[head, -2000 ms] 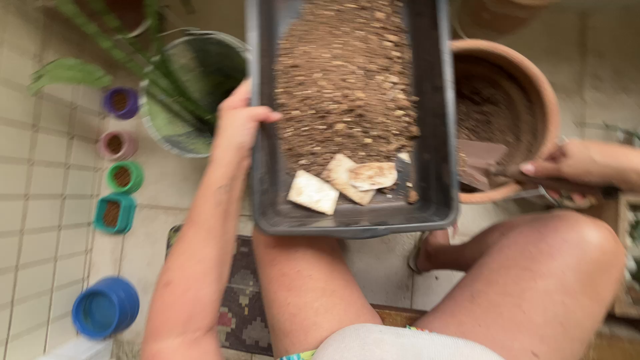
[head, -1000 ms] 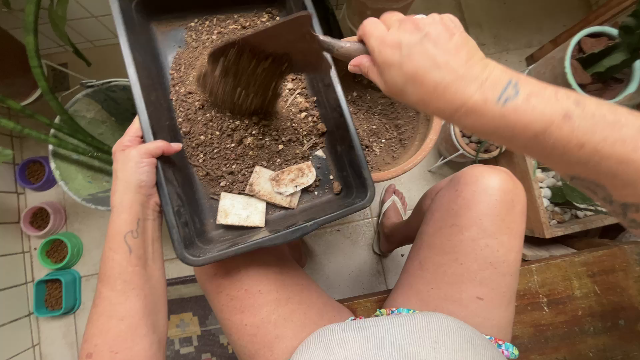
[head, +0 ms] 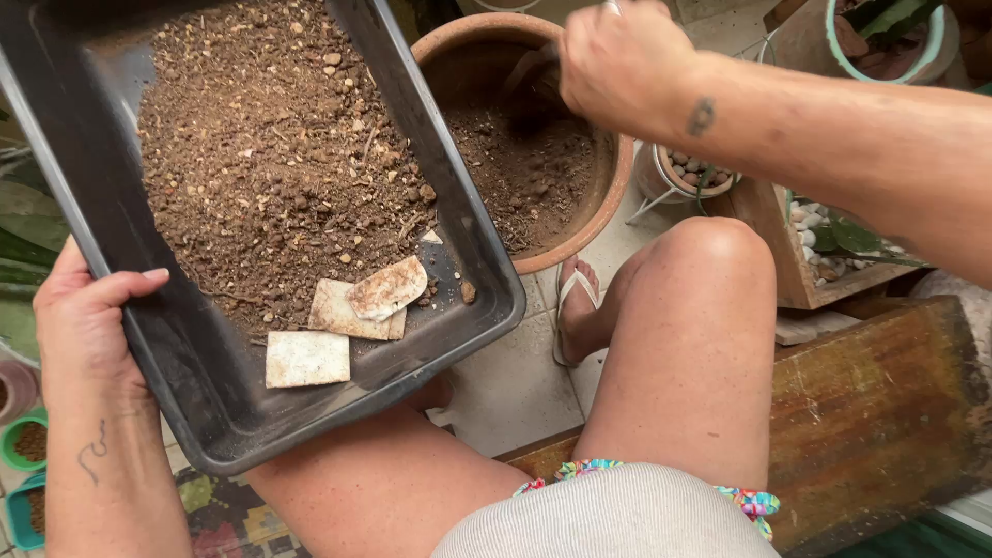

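Observation:
My left hand [head: 97, 329] grips the left rim of a black plastic tray [head: 325, 422], thumb over the edge. The tray is tilted and holds a heap of brown soil [head: 271, 170] with small stones. At its lower end lie white, soil-stained flat pieces [head: 308, 359], some overlapping. My right hand [head: 620, 58] is over the right rim of a round terracotta pot [head: 554, 252], closed around the handle of a trowel. The trowel's blade [head: 531, 70] is inside the pot, blurred and partly hidden in shadow, above dark soil [head: 527, 170].
A small pot of pebbles in a white wire stand [head: 659, 182] and a wooden planter box with white stones [head: 798, 275] stand at the right. A wooden bench [head: 876, 418] lies beneath me. Small colored pots, one green [head: 9, 446], one teal [head: 19, 523], are at the lower left.
My right hand has moved with the trowel from above the tray to the terracotta pot. One second ago the blade was over the soil in the tray. My left hand still holds the tray.

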